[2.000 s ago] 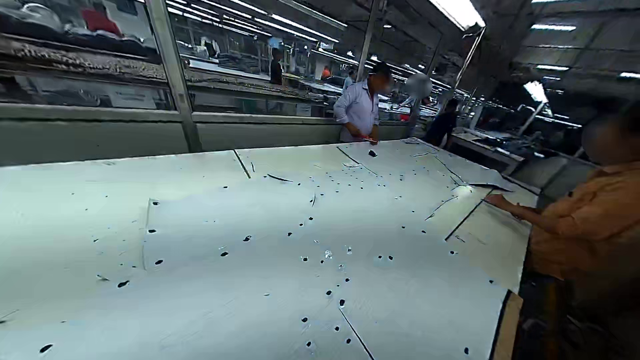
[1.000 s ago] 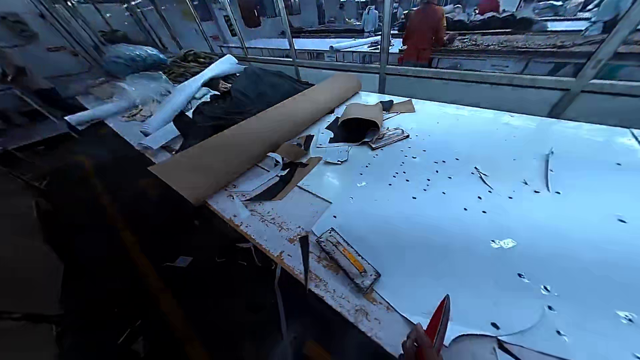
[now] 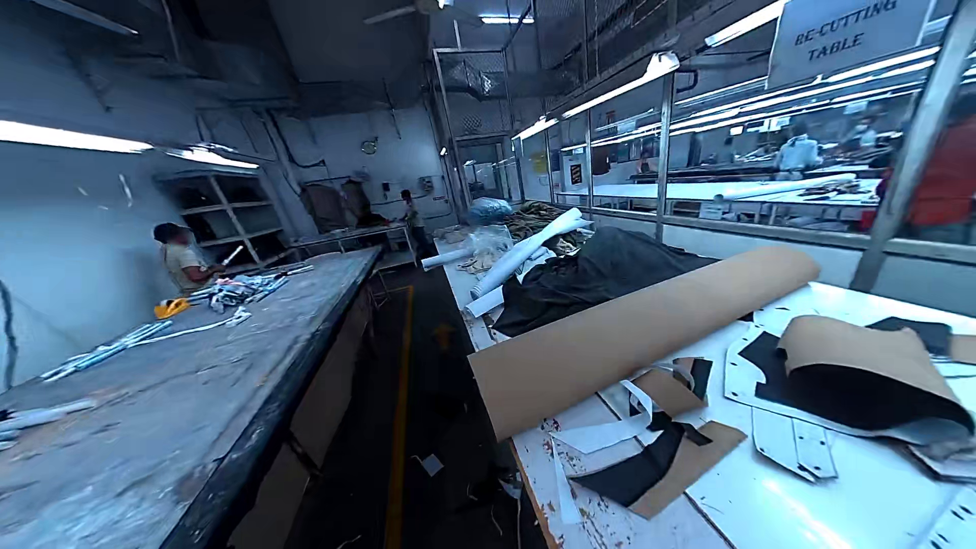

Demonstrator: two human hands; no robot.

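Neither of my hands shows in the head view at this moment. On the white table at the right lies a large roll of brown paper (image 3: pixel 648 328), set diagonally across its edge. Dark cloth (image 3: pixel 602 267) is heaped behind the roll. In front of it are scraps of brown paper and black material (image 3: pixel 648 465) with thin white strips. A curled brown sheet with a black underside (image 3: pixel 862 374) rests on white pattern pieces farther right, beside a white piece with small holes (image 3: pixel 793 442).
A long grey table (image 3: pixel 229 381) with bundled items runs along the left. Between the tables is a dark aisle with a yellow floor line (image 3: pixel 400 427). One person (image 3: pixel 183 259) is behind the left table, another (image 3: pixel 412 217) at the far end. A metal-framed partition (image 3: pixel 663 152) borders the right table.
The view has swung far to the left, toward the aisle. A hand with a red-handled tool, seen at the bottom edge one second ago, is out of view now.
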